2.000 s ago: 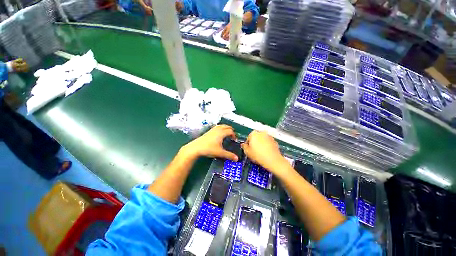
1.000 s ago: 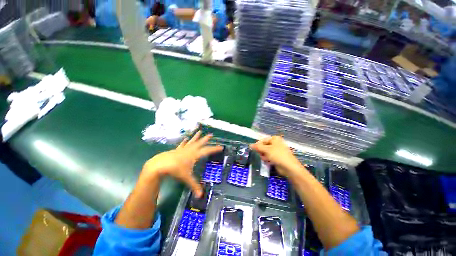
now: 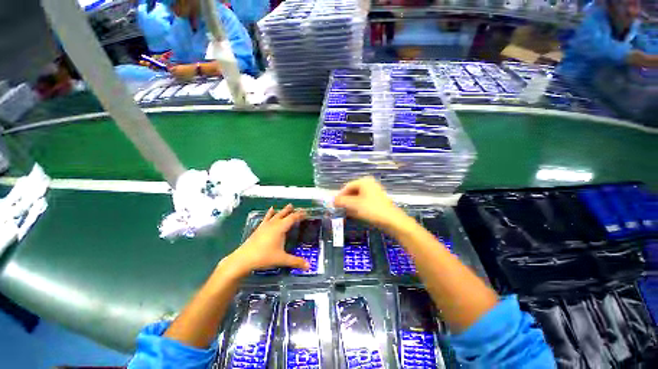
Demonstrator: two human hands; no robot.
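Keypad phones (image 3: pixel 357 258) lie face up in two rows of a clear tray (image 3: pixel 332 282) in front of me. My left hand (image 3: pixel 268 241) is spread over the upper left of the tray, its thumb and fingers around the top-row phone (image 3: pixel 309 245); I cannot tell whether it grips it. My right hand (image 3: pixel 364 202) is at the tray's far edge, its fingertips pinched on the top of a narrow white strip (image 3: pixel 338 230) that hangs or lies between two top-row phones.
A tall block of stacked filled trays (image 3: pixel 393 173) stands beyond my tray. A black cover tray (image 3: pixel 519 238) with blue covers (image 3: pixel 613 209) is at right. Crumpled whitish film (image 3: pixel 205 194) lies upper left. A pale post (image 3: pixel 119 101) leans at left. People in blue smocks are beyond the green belt (image 3: pixel 252 144).
The view has turned right. My left hand has moved from open above the tray to around a top-row phone. My right hand stays at the far edge, with the white strip below it.
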